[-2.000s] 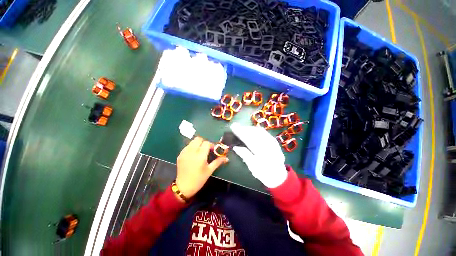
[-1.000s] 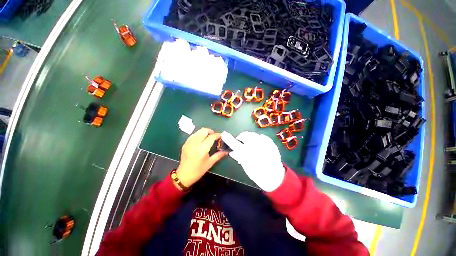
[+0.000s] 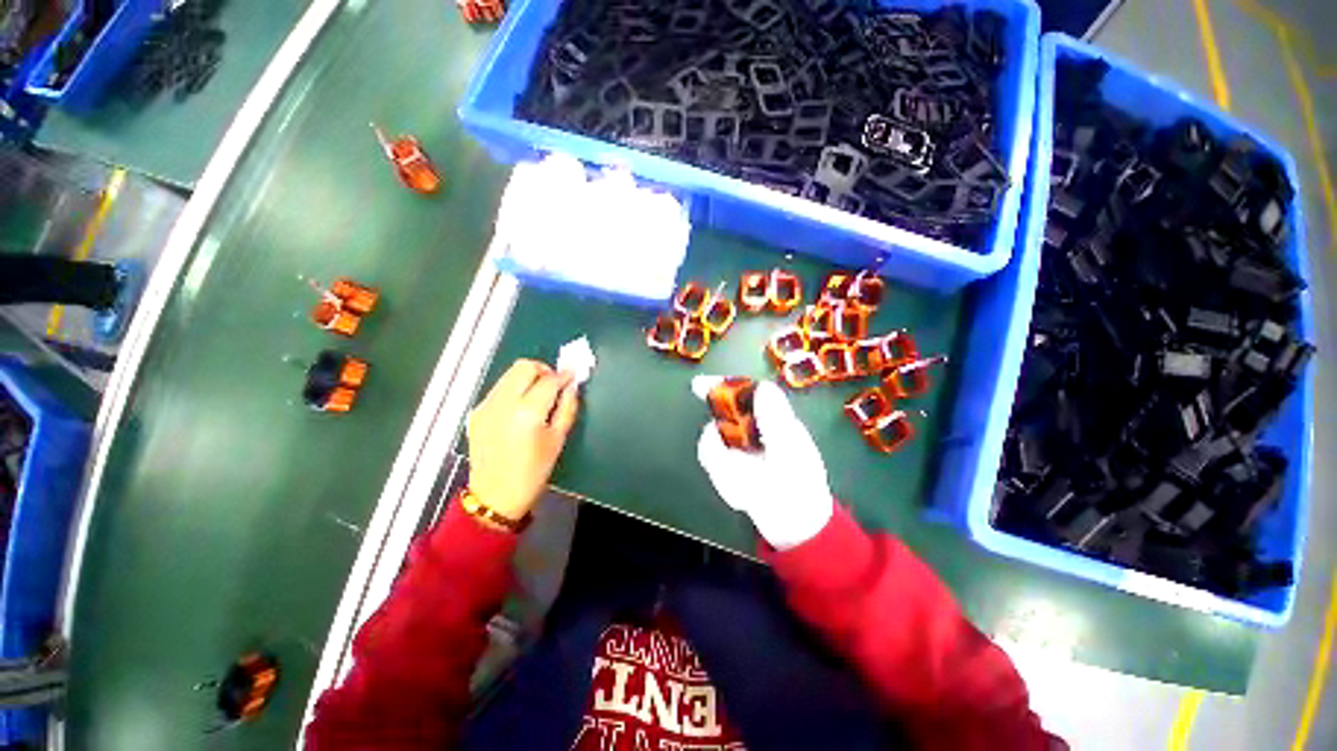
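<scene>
My right hand (image 3: 770,467), in a white glove, holds a copper coil with black plastic on it (image 3: 735,412) above the bench. My left hand (image 3: 518,436), bare with a bracelet, has its fingertips at the small white insulating pieces (image 3: 578,358) near the belt edge; whether it grips one I cannot tell. A loose pile of orange copper coils (image 3: 839,348) lies on the green bench in front of my hands.
The upper blue bin (image 3: 587,141) holds flat black frames. The right blue bin (image 3: 980,440) holds chunky black housings. A small blue tray (image 3: 594,285) with white contents stands by the belt. The green conveyor belt (image 3: 191,514) carries spaced coils. A person's arm (image 3: 59,279) shows at far left.
My left hand has let go of the coil and moved left to the white pieces. My right hand has moved slightly right, holding the coil unit alone. The view has shifted.
</scene>
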